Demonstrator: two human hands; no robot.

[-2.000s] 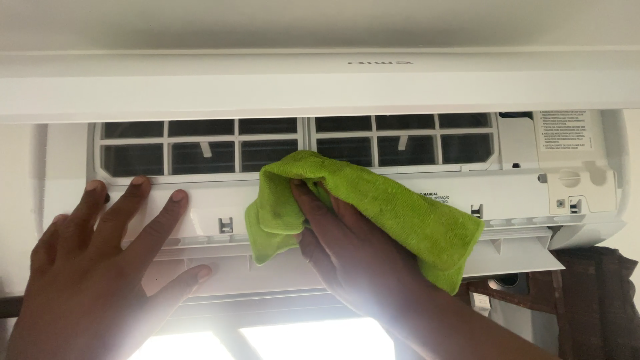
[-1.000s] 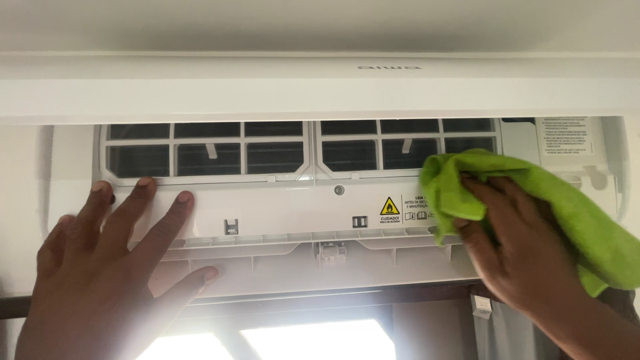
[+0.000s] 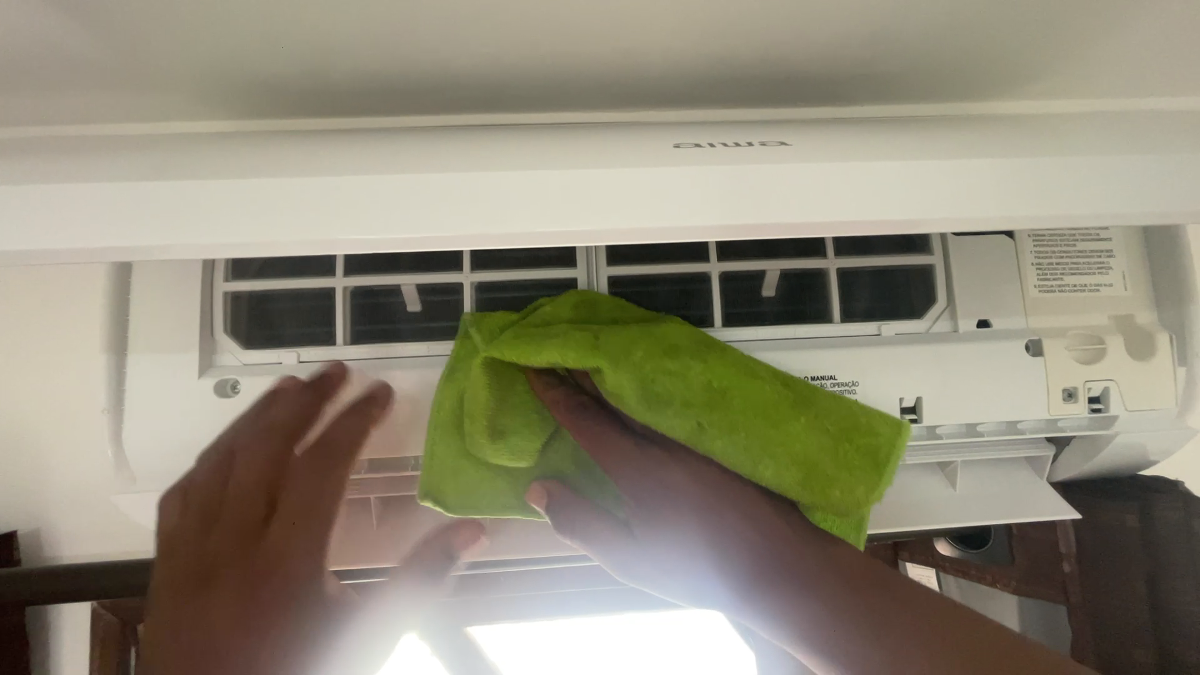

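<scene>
A white wall-mounted air conditioner [image 3: 169, 403] has its Aiwa front panel [image 3: 450, 197] raised, with the air filters [image 3: 581, 291] showing in white frames below it. My right hand [image 3: 609, 450] holds a green microfiber cloth [image 3: 712, 403] against the housing, just below the middle of the filters. The cloth hides the center of the housing and part of the fingers. To the left, my left hand [image 3: 272, 487] is slightly blurred, fingers spread and holding nothing, in front of the housing's lower left. Whether it touches the housing I cannot tell.
An air louver [image 3: 984, 483] juts out along the unit's lower edge. A beige cover [image 3: 1106, 370] and a printed label [image 3: 1073, 267] are at the right end. Below are a dark rod [image 3: 75, 581], a bright window [image 3: 609, 642] and dark brown fabric [image 3: 1139, 562].
My right hand moved with the cloth from the middle to the right end of the housing, then back to the middle. My left hand, earlier laid on the housing, has shifted and its fingers are more bent.
</scene>
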